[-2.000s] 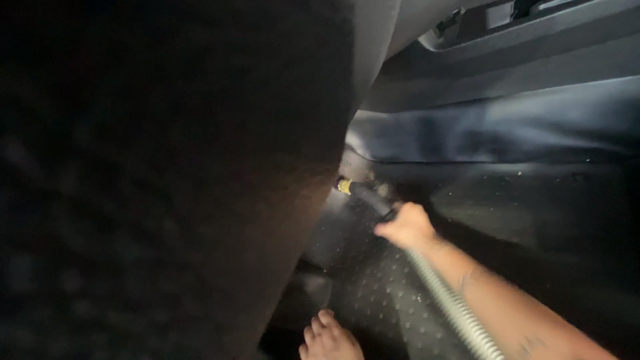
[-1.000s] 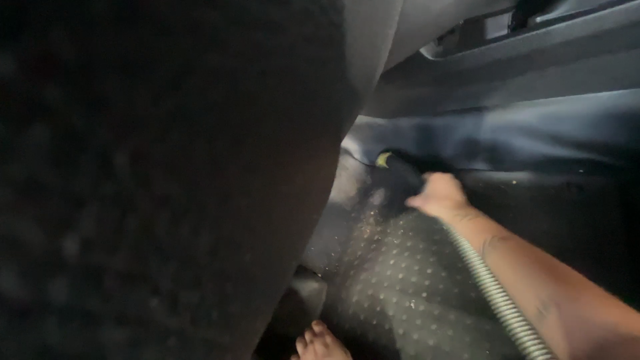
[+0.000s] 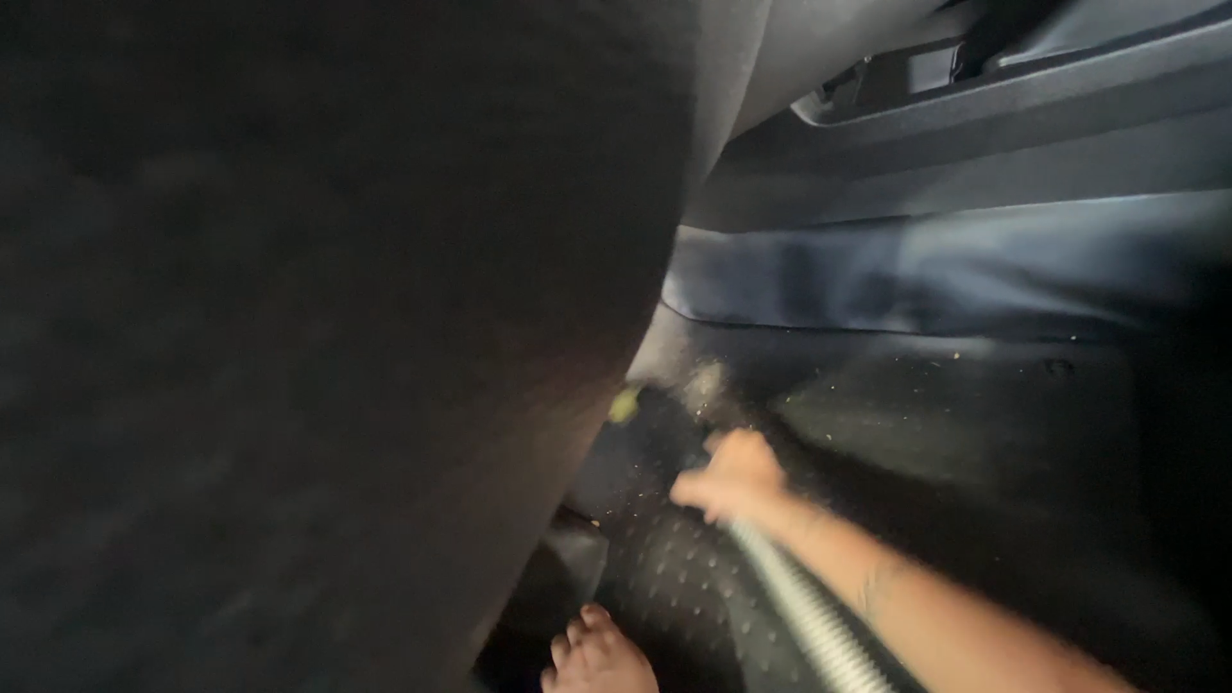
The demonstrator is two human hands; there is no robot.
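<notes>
My right hand [image 3: 736, 472], blurred by motion, is closed around the dark end of a vacuum hose [image 3: 808, 611]. The pale ribbed hose runs from beneath the hand to the bottom edge, alongside the forearm. Ahead of the fingers the dark nozzle [image 3: 664, 419] points left, low over the car floor, with a yellow-green part [image 3: 624, 404] at its tip beside the seat's edge. My left hand [image 3: 599, 654] shows at the bottom, fingers pointing up, near a dark smooth piece at the seat's base; whether it rests on anything is unclear. Pale crumbs lie on the studded floor mat [image 3: 688, 577].
A large dark car seat [image 3: 337, 337] fills the left side. At the upper right runs a door panel [image 3: 962, 164] with a recess, above a shiny dark sill [image 3: 818, 274]. More pale specks are scattered over the dark floor [image 3: 924, 414] at right.
My right hand and the nozzle have swung from beside the sill back down and left toward the seat's edge. More of my left hand shows than a second ago.
</notes>
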